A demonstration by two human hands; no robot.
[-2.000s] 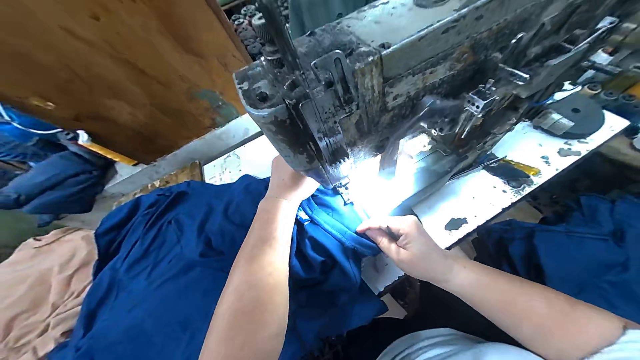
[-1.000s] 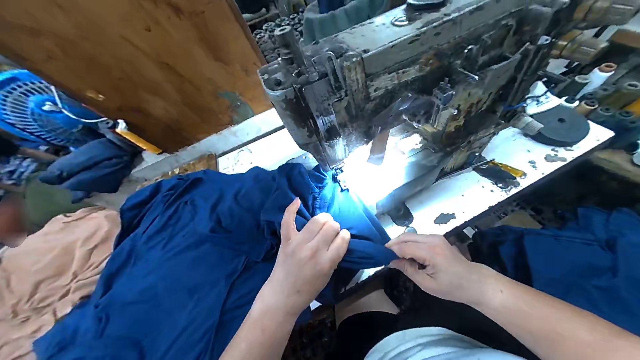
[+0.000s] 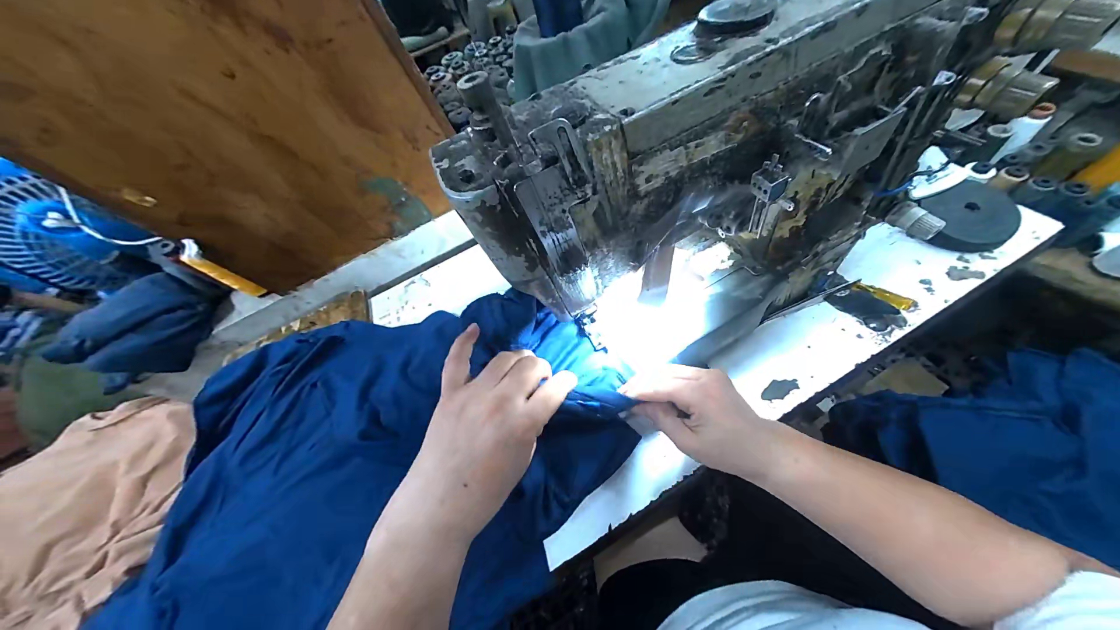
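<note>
A large piece of blue fabric (image 3: 324,437) spreads over the left of the table and runs under the presser foot (image 3: 593,328) of a worn industrial sewing machine (image 3: 682,140). My left hand (image 3: 494,411) lies on the fabric just in front of the foot, thumb and fingers pressing on it, one finger raised. Pinched between the thumb and fingers of my right hand (image 3: 700,411) is the fabric's right edge, close to the foot. A bright lamp glare washes out the area right of the needle, so the stitching there is hidden.
Peach fabric (image 3: 96,507) lies at the left, more blue cloth (image 3: 997,437) at the right. A brown wooden board (image 3: 219,122) stands behind, beside a blue fan (image 3: 52,227). On the white table (image 3: 822,359) are a yellow-handled tool (image 3: 884,296) and a dark disc (image 3: 971,214); thread spools (image 3: 1028,127) stand beyond.
From beside the needle, my left hand has come back toward me, then moved forward again over the fabric. My right hand has stayed at the fabric's edge and is now closer to the foot than one second ago.
</note>
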